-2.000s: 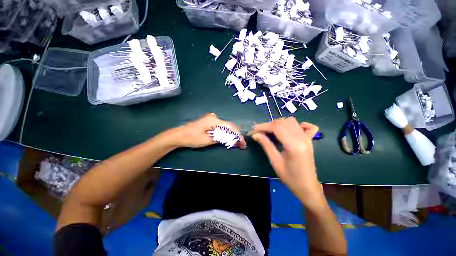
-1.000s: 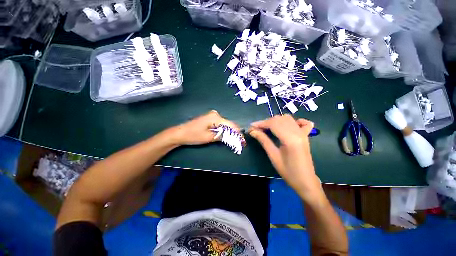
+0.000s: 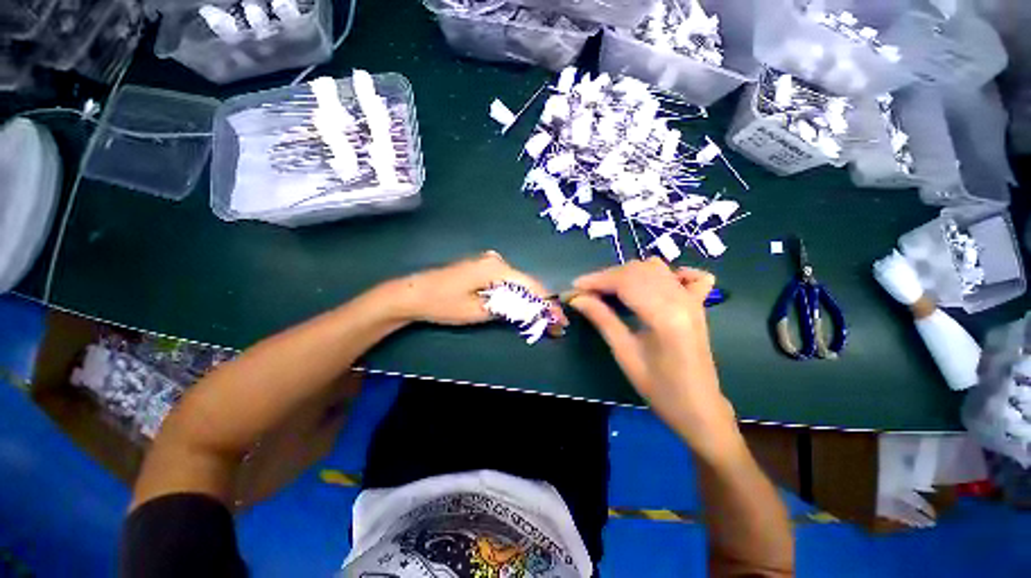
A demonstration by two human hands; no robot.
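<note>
My left hand (image 3: 458,291) holds a fanned row of white pieces (image 3: 517,308) with the fingers closed round it; the stems inside the hand are mostly hidden. My right hand (image 3: 653,311) is closed on a pen-shaped hand tool, whose blue end (image 3: 713,297) shows behind the fingers. The tool's thin tip is at the right side of the row, close to my left fingertips; whether it touches cannot be told. A loose pile of white pin-mounted pieces (image 3: 622,158) lies beyond my hands.
Blue-handled nippers (image 3: 808,320) lie right, near a white offcut (image 3: 777,247). A white wrapped bundle (image 3: 933,322) and small open tub (image 3: 970,260) are farther right. The finished-parts tub (image 3: 317,209) and tub lid (image 3: 147,141) are left. Parts tubs (image 3: 780,141) line the back.
The row of white pieces has tilted in my left hand and turned partly back. My right hand stays beside it with the tool. The whole view has shifted slightly.
</note>
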